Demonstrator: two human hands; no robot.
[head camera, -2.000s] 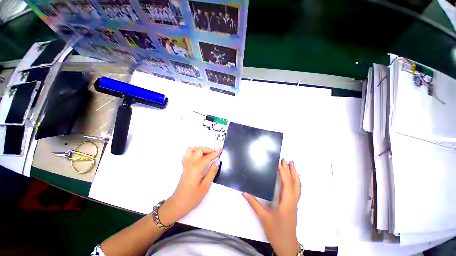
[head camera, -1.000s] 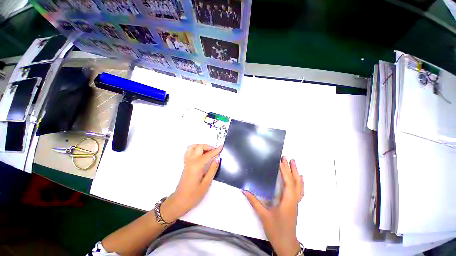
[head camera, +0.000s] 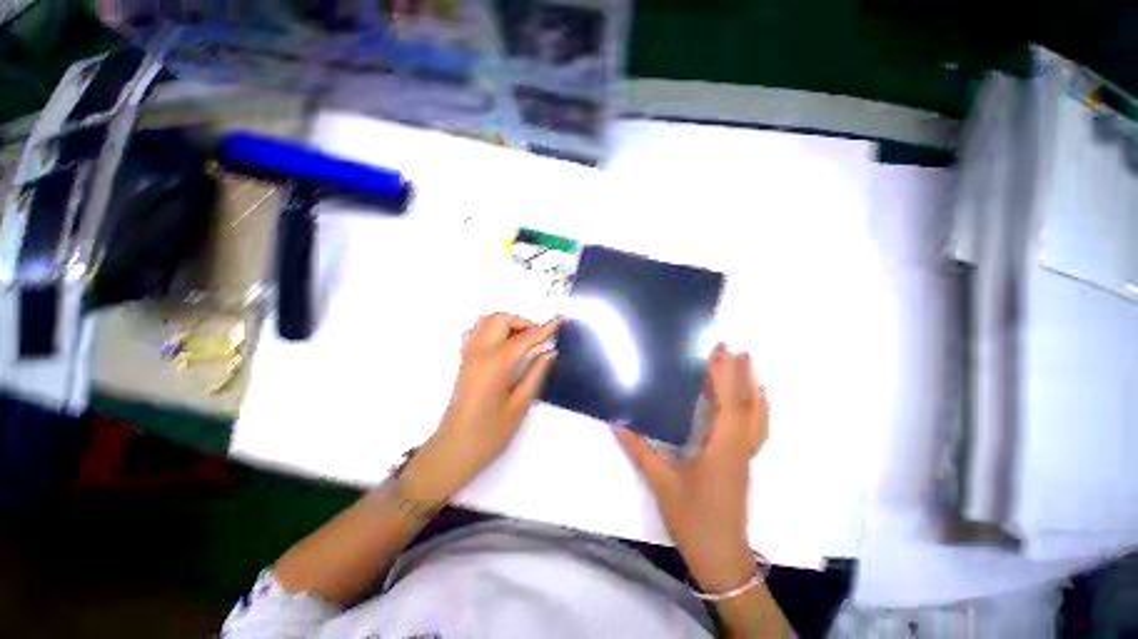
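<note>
A glossy black panel (head camera: 637, 343) lies at the middle of the white sheeting and reflects a lamp as a bright curved streak. My left hand (head camera: 499, 375) holds its left edge between thumb and fingers. My right hand (head camera: 711, 437) holds its lower right corner and right edge, with the thumb at the bottom edge. A small green circuit board (head camera: 545, 241) with a yellow part and thin wires lies at the panel's upper left corner. The edges of a white backing sheet under the panel cannot be made out. The picture is blurred.
A blue roller (head camera: 312, 169) with a black handle lies at the left. Blurred gold-handled scissors (head camera: 212, 352) and a black panel stock (head camera: 150, 219) lie further left. A printed photo sheet (head camera: 412, 63) stands at the back. Stacked white sheets (head camera: 1079, 375) are at the right.
The whole view has shifted, so the bench things sit higher in the picture, and it has blurred. Both hands remain at the panel's edges. The lamp reflection on the panel has changed shape.
</note>
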